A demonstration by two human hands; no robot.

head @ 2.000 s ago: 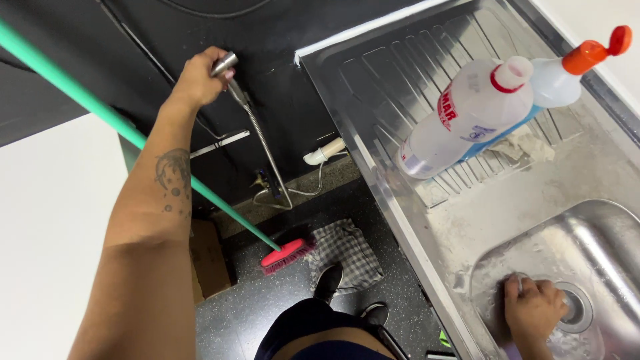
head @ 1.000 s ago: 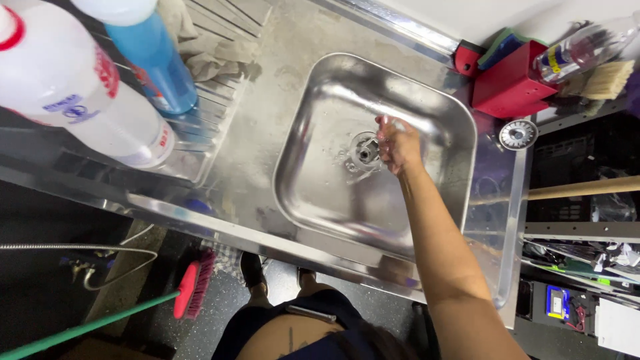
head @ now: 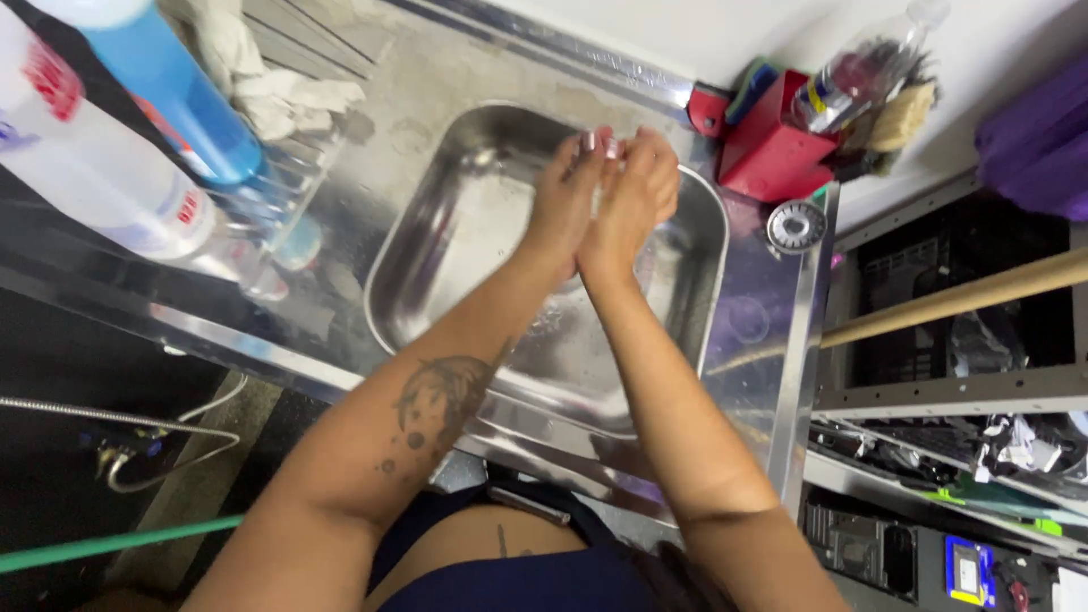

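Note:
Both bare hands are together above the far part of the stainless steel sink basin point(head: 459, 246). My left hand point(head: 565, 200) presses its palm side against my right hand point(head: 633, 191); the fingers of the two overlap near the basin's back rim. No object shows in either hand, though the space between the palms is hidden. Wet spots show on the basin floor below, and the wrists cover part of the drain area. A metal sink strainer point(head: 796, 227) lies on the counter right of the basin.
Left on the drainboard are a white plastic bottle point(head: 110, 161), a blue bottle point(head: 174, 93) and a crumpled cloth point(head: 285, 98). At back right, a red holder point(head: 769, 140) stands beside a clear bottle point(head: 858, 76) and brushes. A wooden pole point(head: 960, 297) crosses the right edge; a green pole point(head: 119, 544) is low left.
My left hand, holding a metal hose sprayer two seconds ago, is now at my right hand over the basin. My right hand has moved up from near the drain. The view has swung right.

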